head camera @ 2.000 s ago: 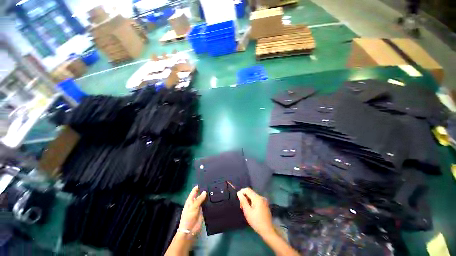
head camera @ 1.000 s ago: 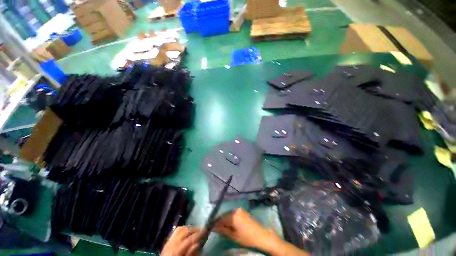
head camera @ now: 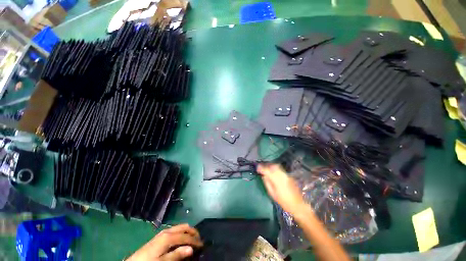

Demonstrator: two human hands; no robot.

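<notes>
My left hand (head camera: 171, 243) is at the bottom edge, its fingers on the left side of a black panel (head camera: 230, 232) that is partly cut off by the frame. My right hand (head camera: 278, 186) reaches forward with its fingertips at a small bunch of thin black cables (head camera: 237, 167). The cables lie over the lower part of flat black panels (head camera: 232, 135) in the middle of the bench. The top one shows a small raised box with bright dots. The right fingertips are blurred, but they close on the cable ends.
Leaning black panels stand in dense rows (head camera: 112, 122) at the left. Fanned panels (head camera: 378, 97) lie at the right, beside a cable tangle and a shiny clear plastic bag (head camera: 337, 211). Yellow slips (head camera: 425, 229) lie at the right. A blue stool (head camera: 48, 238) is at the lower left.
The view has tilted down. My left hand has moved the panel, earlier seen edge-on, to the bottom edge, its broad face now showing. My right hand has left it and reached forward to cables.
</notes>
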